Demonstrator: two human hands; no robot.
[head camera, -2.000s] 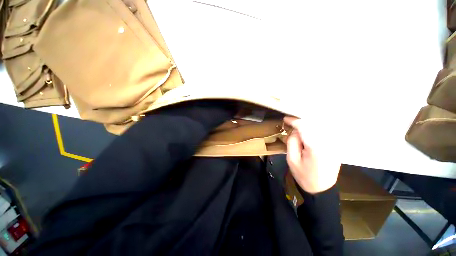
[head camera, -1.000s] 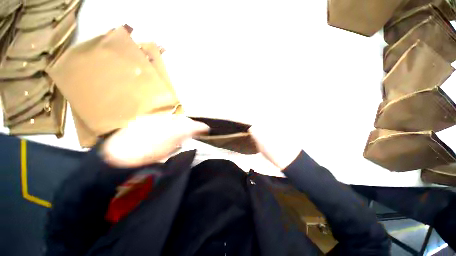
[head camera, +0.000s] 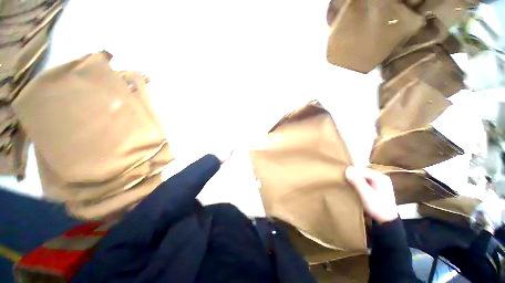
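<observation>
A tan bag body [head camera: 304,171] is in front of me, right of centre, its broad panel facing up and an open edge towards my body. My right hand [head camera: 376,193] grips its right edge, thumb on the panel. My left hand [head camera: 235,155] is washed out against the white table beyond its dark sleeve, left of the bag. Its fingers cannot be made out, nor whether they touch the bag.
The white table [head camera: 221,66] carries a stack of flat tan bags [head camera: 94,127] at left and more bags at the far left edge. Standing bags [head camera: 410,146] form a row at right, with another bag [head camera: 371,36] behind. A red carton [head camera: 61,251] is at lower left.
The bag, held open against my body before, is now turned panel up and further right. My right hand has moved right with it. The view has shifted towards the standing bags.
</observation>
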